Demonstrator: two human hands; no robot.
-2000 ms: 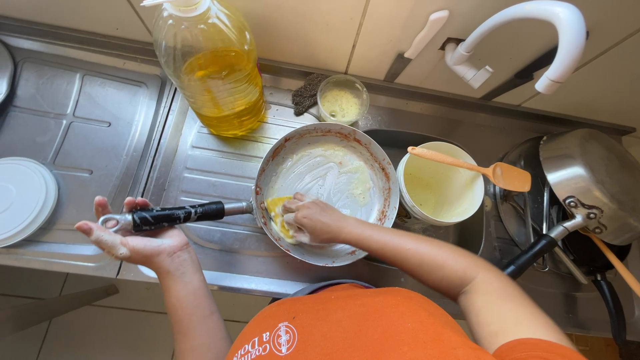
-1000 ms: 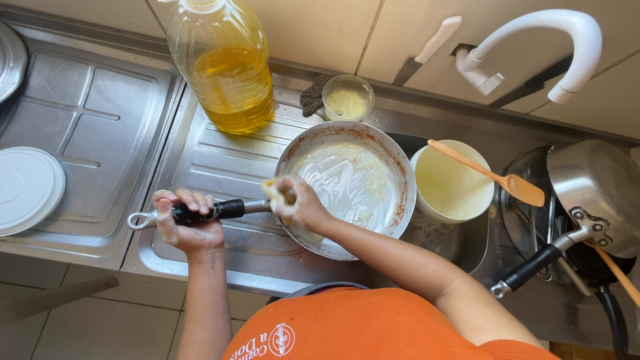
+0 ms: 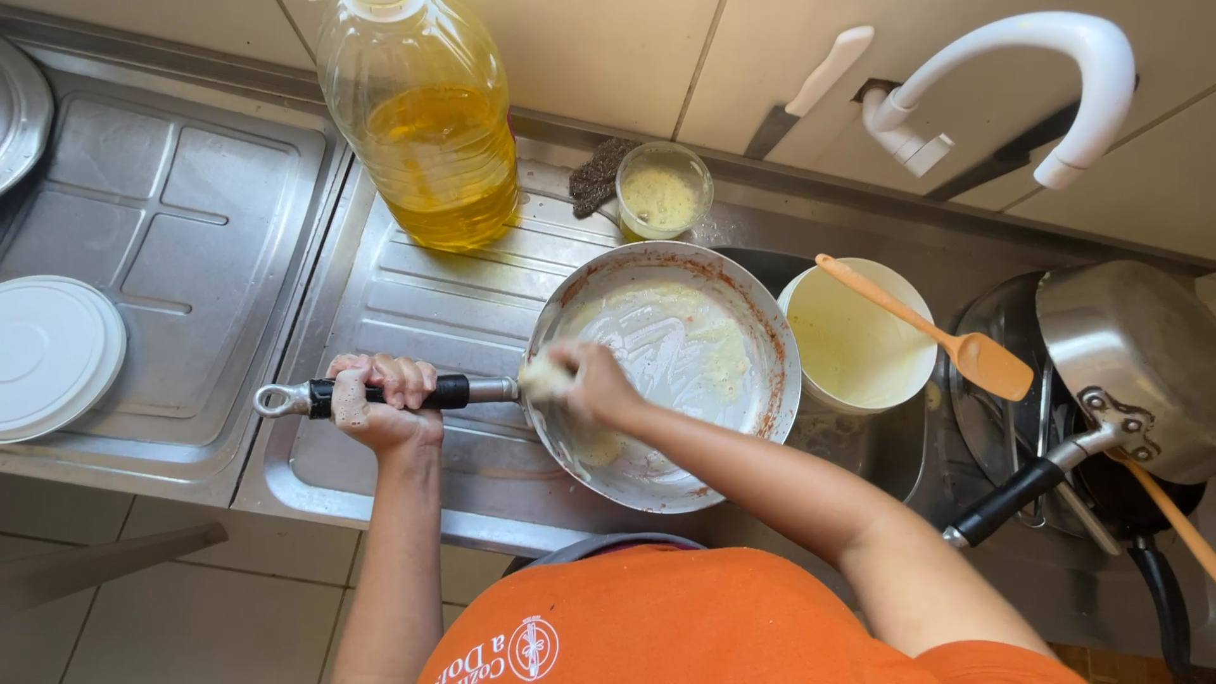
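Note:
My left hand (image 3: 385,399) is wrapped around the black handle of a frying pan (image 3: 784,380), with soap lather on its skin. The pan's light inside is coated with suds, and reddish-brown residue rings its wall. At the pan's left rim, near where the handle joins, my right hand (image 3: 598,380) holds a yellowish, foamy sponge (image 3: 548,377); both are blurred. Behind the pan stand a small clear cup of foamy liquid (image 3: 662,195) and a dark scouring pad (image 3: 600,178). A white tub (image 3: 855,342) sits right of the pan, an orange spatula (image 3: 988,366) lying across its rim.
A large bottle of yellow liquid (image 3: 442,161) stands behind the handle. White lids (image 3: 57,356) lie on the left steel drainboard (image 3: 218,342). Stacked pots (image 3: 1130,342) crowd the right side. A white faucet (image 3: 1107,85) arches overhead, and knives (image 3: 807,90) are on the tiled wall.
My left hand, open under the handle two seconds ago, is closed around it. My right hand has moved with the sponge from inside the pan to its left rim by the handle.

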